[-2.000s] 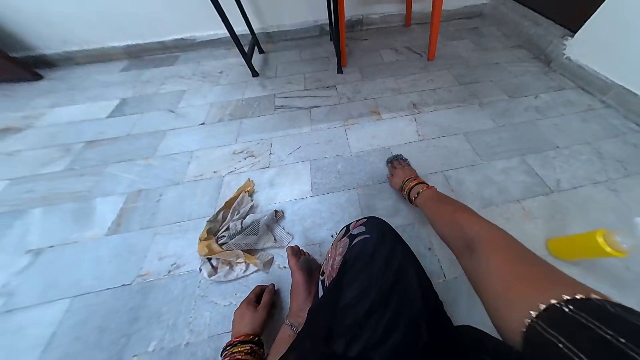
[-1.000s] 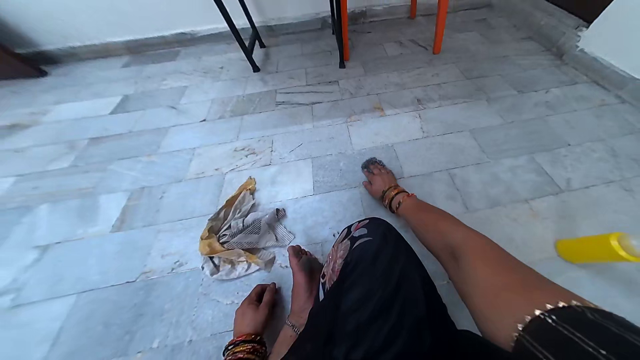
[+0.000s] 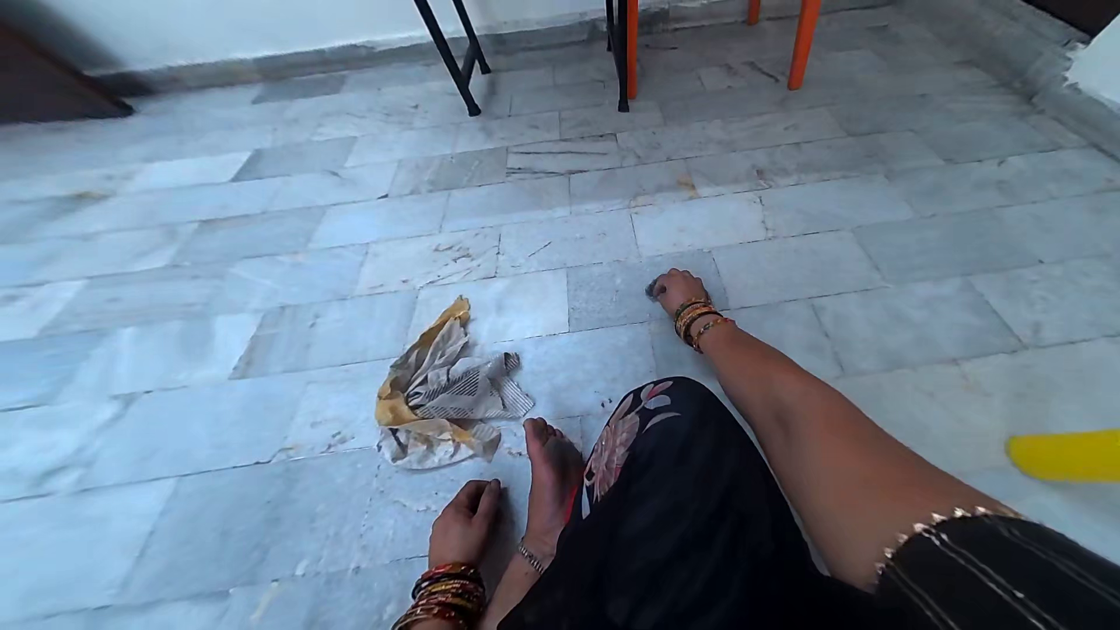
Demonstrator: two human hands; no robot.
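Observation:
My right hand (image 3: 680, 289), with bangles at its wrist, reaches out to the marble-tiled floor (image 3: 604, 293) and grips a small dark grey scouring pad (image 3: 652, 287), mostly hidden under the fingers. My left hand (image 3: 465, 525), also wearing bangles, rests on the floor beside my bare foot (image 3: 551, 477), fingers curled; I see nothing in it. Just beyond that hand lies a crumpled sheet of newspaper (image 3: 464, 389) with yellowish-brown stained edges.
A yellow bottle or tube (image 3: 1063, 455) lies at the right edge, partly cut off. Black metal legs (image 3: 455, 74) and orange legs (image 3: 803, 48) of furniture stand near the far wall. Dark wood (image 3: 52, 79) shows at the far left.
My right hand, with the dark pad, has moved left across the floor and turned, so less of the pad shows. My left hand and the newspaper stay where they were.

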